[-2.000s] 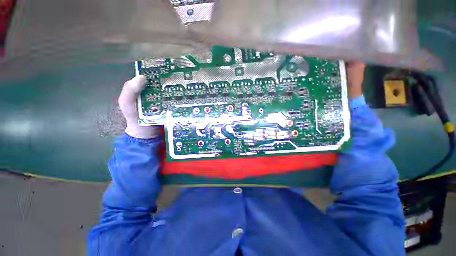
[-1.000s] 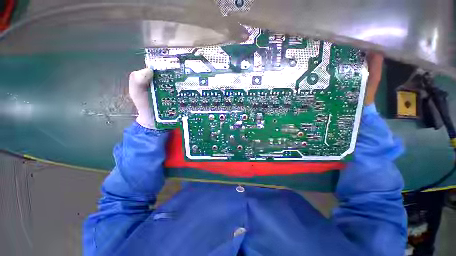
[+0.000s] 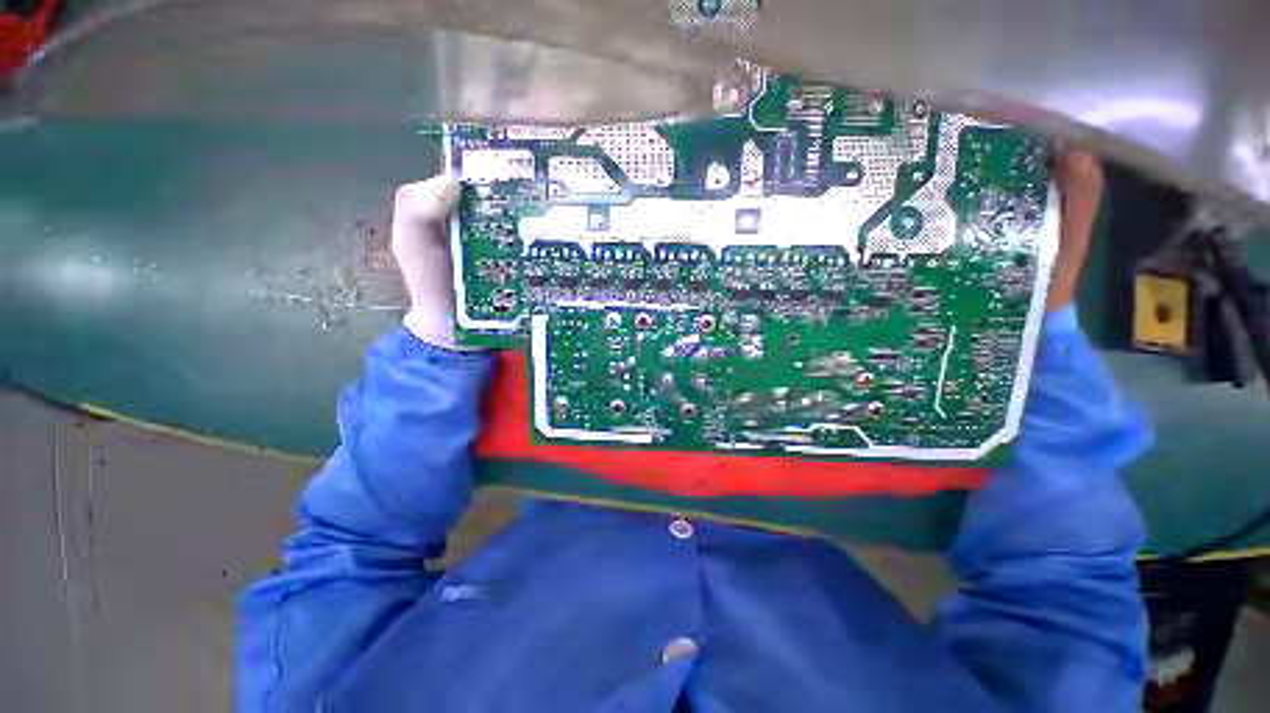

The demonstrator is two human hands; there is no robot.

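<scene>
A large green printed circuit board (image 3: 780,348) with a white border and a notched near left corner is held between my hands, over a red tray (image 3: 669,471). My left hand (image 3: 426,254), in a white glove, grips its left edge. My right hand (image 3: 1075,230), bare, grips its right edge; the fingers are partly hidden. The far part of the board is covered by a translucent grey fume hood (image 3: 279,77). I cannot tell whether the board touches the tray.
A yellow sponge (image 3: 1160,309) with a central hole sits in a dark stand at the right, with a dark cable beside it. The green mat (image 3: 181,307) ends in a yellow edge. Below it at the right is a black box (image 3: 1191,613).
The board and both hands have shifted right in view. The sponge also sits further right and lower. The glare has moved from the board's near part to its far part. Both hands kept their hold.
</scene>
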